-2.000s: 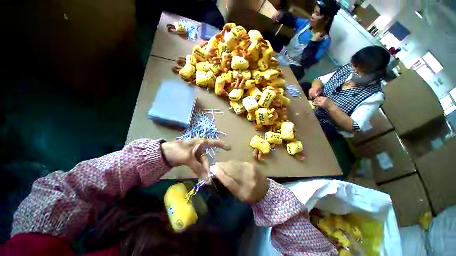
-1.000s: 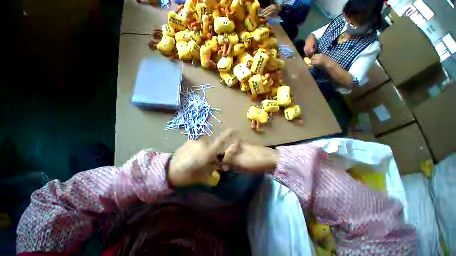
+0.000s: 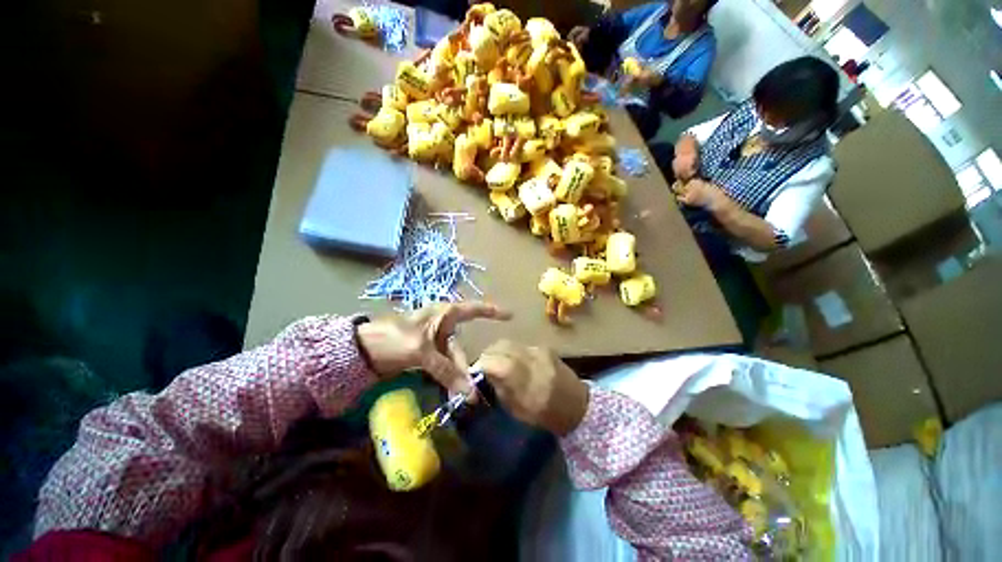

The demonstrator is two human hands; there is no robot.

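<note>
A yellow plush pendant toy [image 3: 403, 440] hangs over the lap below my hands. A thin metallic chain [image 3: 445, 412] runs from its top up to my fingertips. My left hand [image 3: 426, 338] pinches at the chain's upper end, its index finger stretched out to the right. My right hand [image 3: 525, 382] is closed on the same end, at a small dark and white piece. Which fingertips bear the toy is hard to tell. A tangled pile of white strips [image 3: 425, 265] lies on the table just beyond my left hand.
The brown table [image 3: 500, 259] bears a pale grey-blue stack [image 3: 358, 202] and a big toy pile [image 3: 508, 123]. An open white sack [image 3: 838, 386] with toys stands at my right. Two people sit beyond the table's right side, before brown cartons [image 3: 835, 310].
One second ago my hands were blurred together, the toy mostly hidden; now the toy hangs in view and my right arm has drawn back from over the sack. The view has shifted.
</note>
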